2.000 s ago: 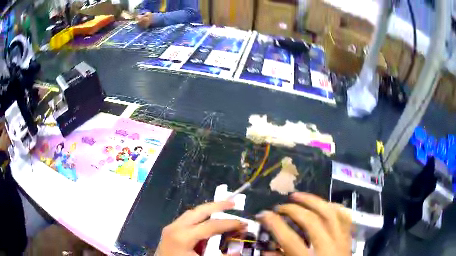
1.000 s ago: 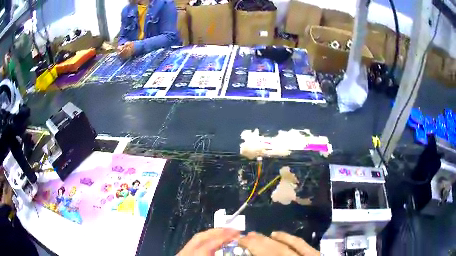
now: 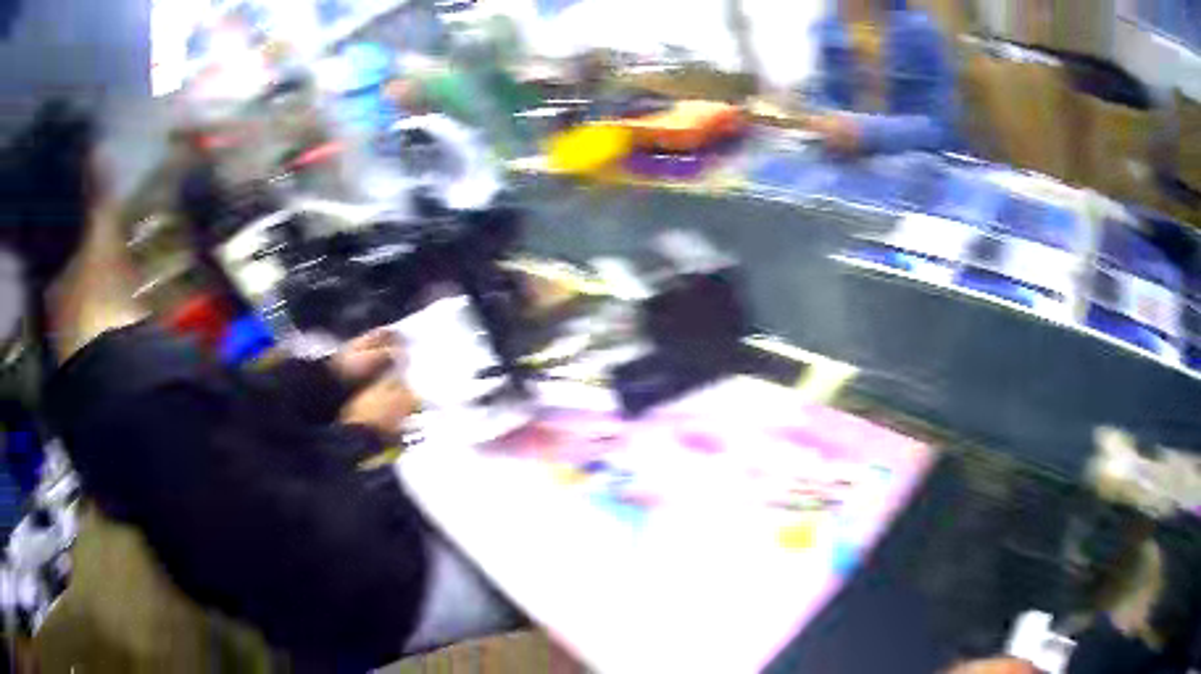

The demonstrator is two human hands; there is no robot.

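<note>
The view is turned to the left and strongly blurred. A small white piece (image 3: 1040,643) lies on the dark bench at the bottom right. A bit of a hand (image 3: 990,666), probably my left hand, shows at the bottom edge beside it. It is cut off by the edge, so its fingers and anything in it are hidden. My right hand is out of the picture.
A person in dark clothes (image 3: 250,487) sits at the left, hands (image 3: 375,382) at a white object. A pink printed sheet (image 3: 738,461) lies in the middle, with a dark box (image 3: 692,316) behind it. Blue sheets (image 3: 1040,244) and another person's blue sleeve (image 3: 909,130) are beyond.
The view has swung left, so the bench things have shifted right in the picture. Both hands showed at the bottom middle before; now only a bit of one shows at the bottom right.
</note>
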